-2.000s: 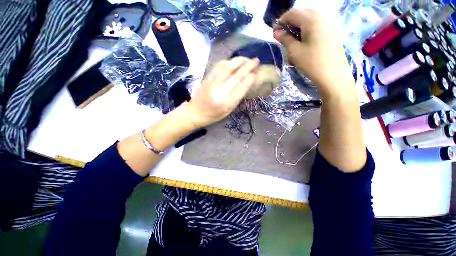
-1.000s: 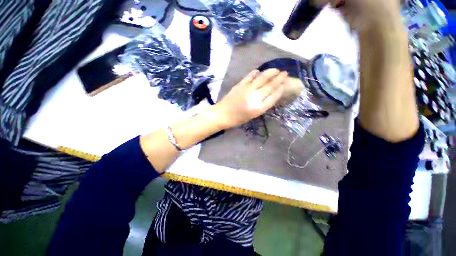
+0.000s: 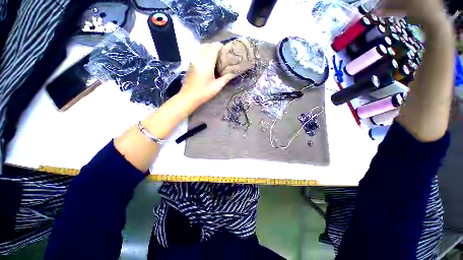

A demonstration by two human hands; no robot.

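My left hand (image 3: 204, 75) is around the left side of the beige pincushion (image 3: 236, 57), which has dark threads trailing over it and stands on the grey-brown cloth mat (image 3: 294, 152). My right arm reaches up at the right; my right hand (image 3: 406, 6) is blurred and cut off by the top edge, so its fingers and anything in them are hidden. A dark thread tangle (image 3: 237, 111) and a pale thread loop (image 3: 274, 139) lie on the mat. The striped garment (image 3: 218, 205) is bunched on my lap.
Thread cones (image 3: 375, 60) stand at the right beside blue snips (image 3: 337, 68). A round clear-topped container (image 3: 303, 60), plastic bags (image 3: 133, 68), a black cone (image 3: 165, 40) and a smartphone (image 3: 71, 84) lie around the mat. A yellow tape measure (image 3: 228, 180) runs along the front edge.
My left hand has gone from lying flat over the pincushion to its left side, uncovering it. My right hand has moved from above the pincushion to the upper right. The view has shifted.
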